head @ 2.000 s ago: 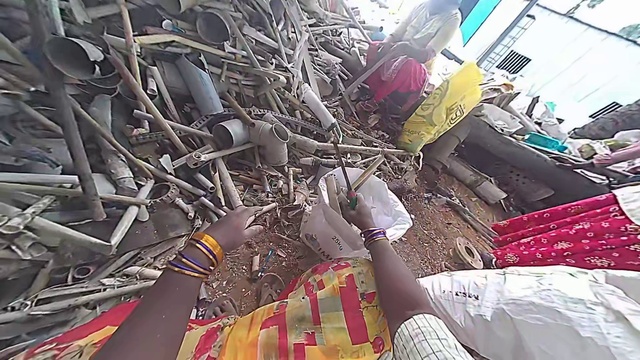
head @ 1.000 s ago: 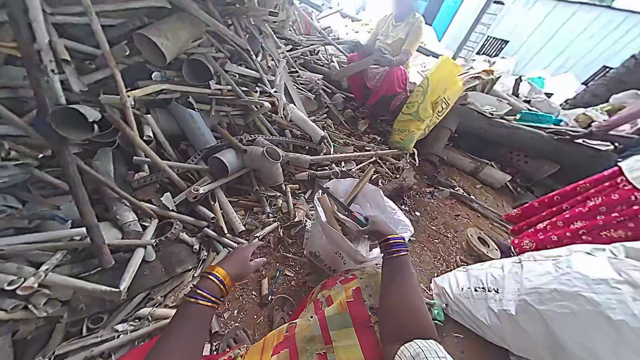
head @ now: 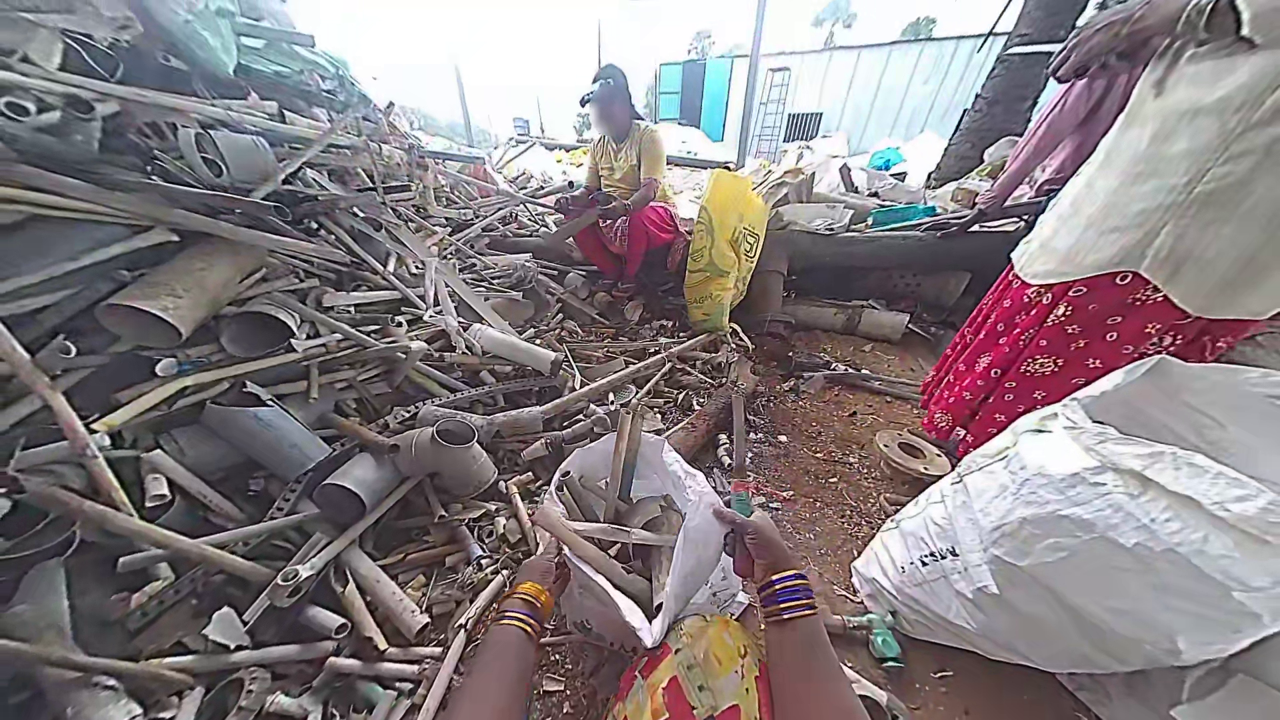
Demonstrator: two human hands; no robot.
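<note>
A white woven sack (head: pixel 690 480) stands upright with its mouth spread, holding several cut plastic pipe pieces (head: pixel 600 562). My left hand (head: pixel 543 568) is at the sack's left edge, beside the end of a pipe piece; whether it grips the rim or the pipe is unclear. At the right edge my right hand (head: pixel 757 545) is closed around the green handle of a long-bladed tool (head: pixel 740 440), its blade pointing up and away. Part of the sack's rim lies against the right-hand fingers. Both wrists wear bangles.
A heap of scrap pipes (head: pixel 300 400) rises at left. A person (head: pixel 630 190) sits beyond, beside a yellow sack (head: pixel 727 245). At right another person stands in a red patterned skirt (head: pixel 1050 350), near a large white sack (head: pixel 1080 530) and a round flange (head: pixel 912 453).
My left hand has moved from over the debris to the white sack's edge. The tool's blade, earlier across the sack, now points away. The view has tilted up.
</note>
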